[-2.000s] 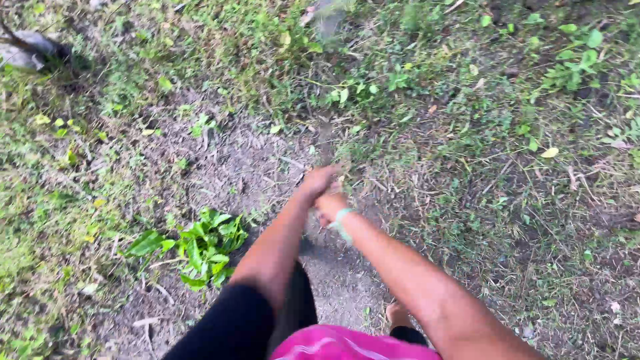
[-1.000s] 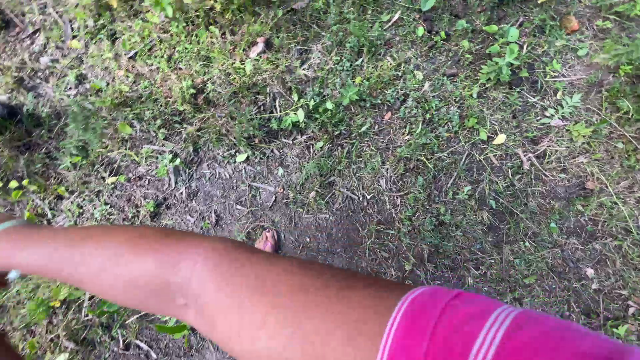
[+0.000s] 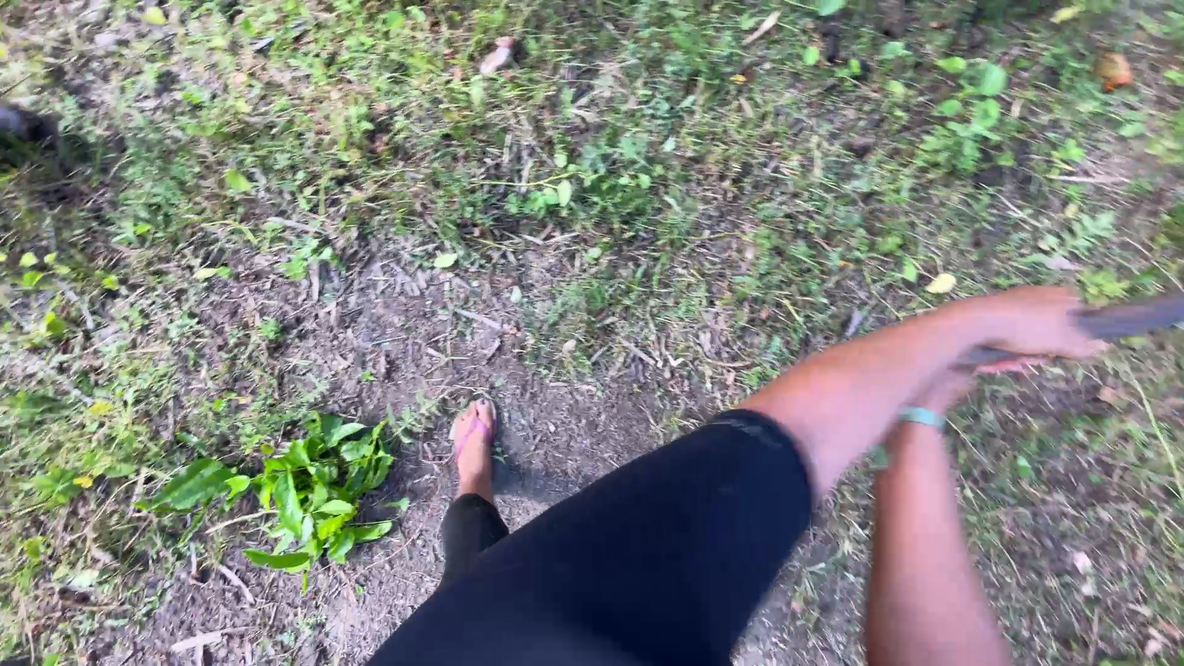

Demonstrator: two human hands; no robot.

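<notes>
Both hands are at the right of the head view, close together on a dark, long-handled tool [image 3: 1133, 317], blurred and cut off by the right edge, so its kind cannot be told. My left hand [image 3: 1041, 324] is wrapped around it, the arm coming out of black cloth. Just below and left of it, my right hand [image 3: 957, 384] is partly hidden behind the left forearm; a turquoise band [image 3: 922, 417] circles its wrist. A dark part of the tool shows between the hands. Short grass and weeds [image 3: 629, 176] cover the ground around it.
One foot [image 3: 474, 430] in a pink-strapped sandal stands on bare soil [image 3: 564, 425]. Left of it lies or grows a clump of broad green leaves [image 3: 324, 499]. A dark object [image 3: 23, 125] is cut off at the left edge. Dry leaves and twigs are scattered about.
My hands have swung from the far left edge across to the right side. The pink-sleeved arm that crossed the lower view is now mostly out of frame, and the leafy clump shows more fully.
</notes>
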